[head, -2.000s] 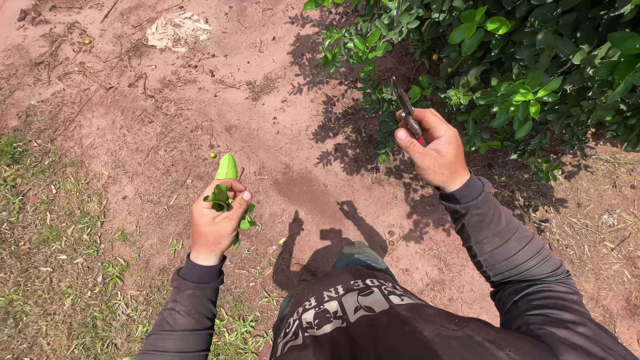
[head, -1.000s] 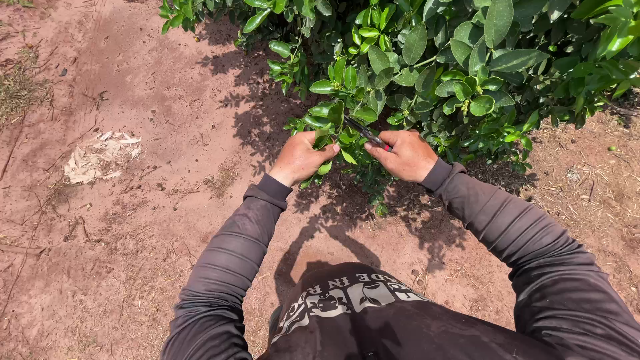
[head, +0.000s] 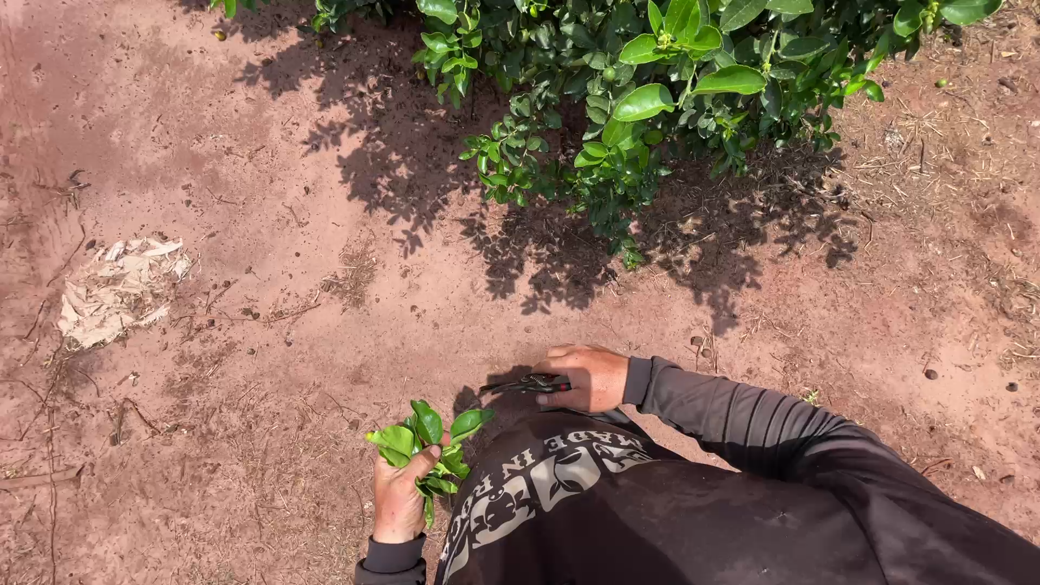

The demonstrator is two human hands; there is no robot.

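My left hand (head: 400, 497) is closed on a leafy green cutting (head: 439, 443), its broad glossy leaves spreading above and beside the thumb, close to the printed dark shirt. To the right of it, in front of my torso, my right hand (head: 591, 379) grips a pair of pruning shears (head: 532, 383). The shears have dark blades pointing left and a bit of red at the handle. Whether the blades are apart is too small to tell. Above both hands stands a leafy citrus bush (head: 601, 106), touched by neither hand.
Reddish bare soil with twigs and small dark lumps lies around me. A heap of pale dry scraps (head: 122, 291) is on the ground at the left. Dry grass litter (head: 910, 154) lies right of the bush, whose shadow falls below it.
Both hands have drawn back from the bush towards my body. The left one now holds a leafy cutting away from the branches; the shears have stayed in the right hand.
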